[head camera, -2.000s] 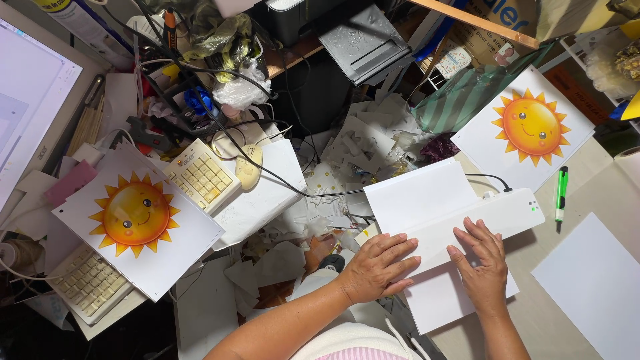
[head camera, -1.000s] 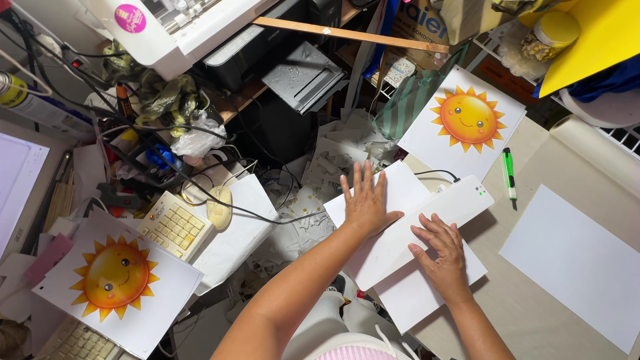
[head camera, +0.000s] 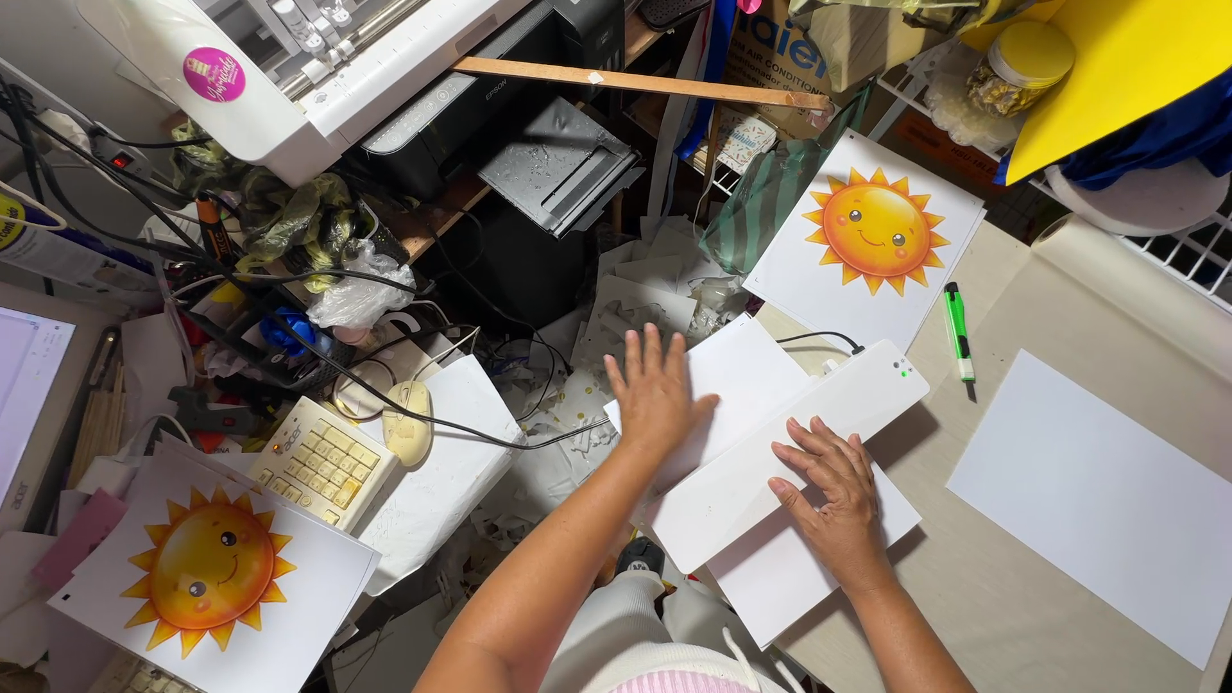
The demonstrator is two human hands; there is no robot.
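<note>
A long white laminator (head camera: 789, 457) with small green lights lies across the near edge of the worktable, its cable at the far side. White sheet material shows on both sides of it: one part (head camera: 746, 371) beyond, another (head camera: 775, 582) nearer me. My left hand (head camera: 656, 395) rests with spread fingers at the left edge of the far part. My right hand (head camera: 833, 496) lies on the laminator's near edge and over the nearer sheet, fingers spread. A sheet with a printed smiling sun (head camera: 876, 231) lies beyond the laminator.
A green utility knife (head camera: 959, 332) and a blank white sheet (head camera: 1097, 500) lie on the right. To the left are a keyboard (head camera: 322, 462), a mouse (head camera: 407, 423) and more sun prints (head camera: 212, 573). A printer (head camera: 500, 96) and a cutting machine (head camera: 318, 96) stand at the back, with paper scraps below.
My left hand has moved from the laminator's top onto the sheet beyond it, fingers now spread. My right hand stays by the laminator's near edge. The view has shifted.
</note>
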